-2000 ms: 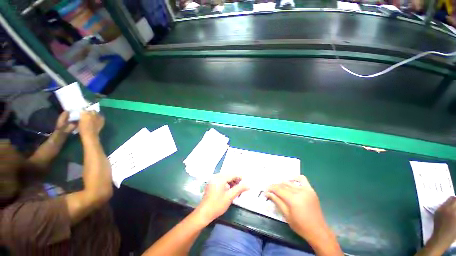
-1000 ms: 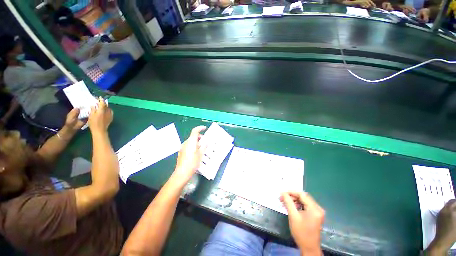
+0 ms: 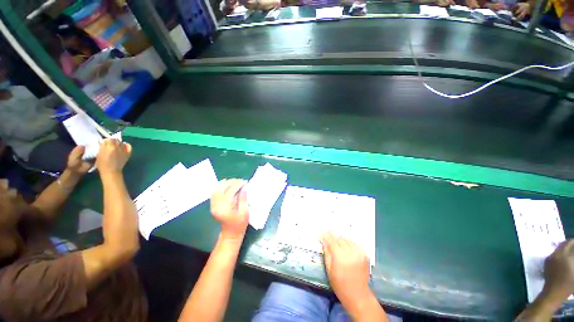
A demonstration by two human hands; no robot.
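A white unfolded sheet (image 3: 315, 214), perhaps several stacked, lies flat on the glossy green worktop (image 3: 434, 251) in front of me. My right hand (image 3: 347, 264) rests on its lower edge, fingertips on the paper; whether it pinches the sheet cannot be told. A pile of folded leaflets (image 3: 267, 192) lies just left of the sheet. My left hand (image 3: 231, 206) is at the pile's left edge with its fingers curled. The fingers hide whether a leaflet is gripped.
A neighbour at left holds up a white leaflet (image 3: 82, 135); white sheets (image 3: 173, 195) lie between us. Another person's hand (image 3: 559, 267) is on a sheet (image 3: 540, 233) at far right. A white cable (image 3: 478, 89) hangs over the dark belt (image 3: 315, 107).
Since a second ago, my left hand has moved down the pile's left side. My right hand has shifted left onto the sheet. The view has shifted slightly.
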